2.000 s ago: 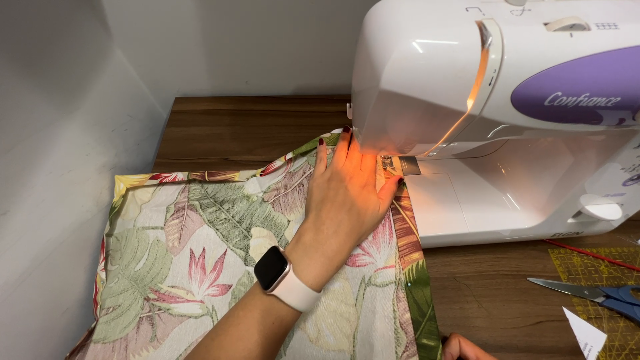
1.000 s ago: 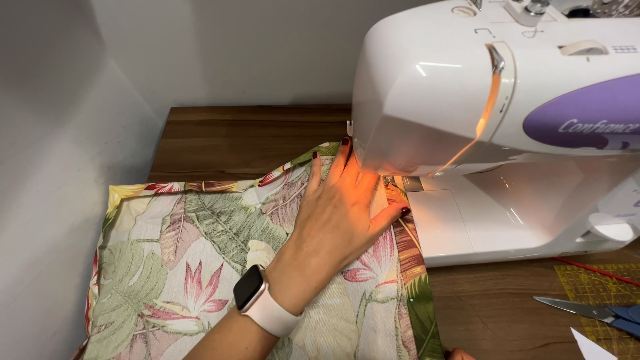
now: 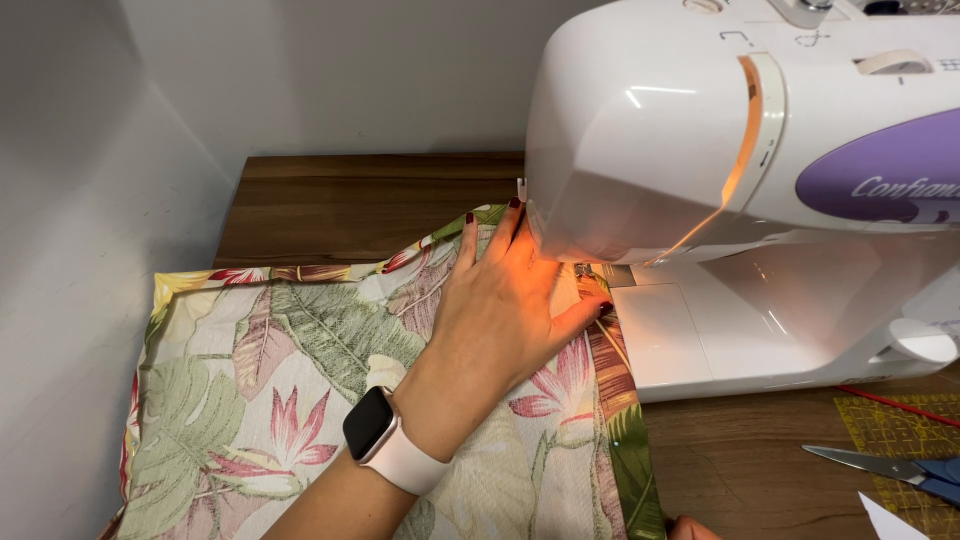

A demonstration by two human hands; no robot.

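A floral cloth [image 3: 322, 337] with folded edges lies wrong side up, its right hem [image 3: 619, 420] running under the presser foot [image 3: 583, 271] of a white sewing machine [image 3: 645, 127]. My left hand [image 3: 510, 300] rests flat on the cloth just left of the presser foot, fingers spread, the thumb on the folded hem. That wrist bears a smartwatch [image 3: 371, 424]. At the bottom edge, only a small part of my right hand [image 3: 690, 529] shows beside the lower hem; its fingers are mostly cut off. A pin head [image 3: 616, 443] shows near the hem. The needle is hidden.
On the wooden table [image 3: 360, 195], scissors with blue handles [image 3: 885, 465] lie over a yellow gridded ruler [image 3: 900, 427] at the lower right, near a white piece [image 3: 885, 517] and a red cord [image 3: 900, 405]. A grey wall [image 3: 337, 75] stands behind and at the left.
The left hand stays flat beside the presser foot. The right hand shows less at the bottom edge than two seconds ago. The view has shifted slightly.
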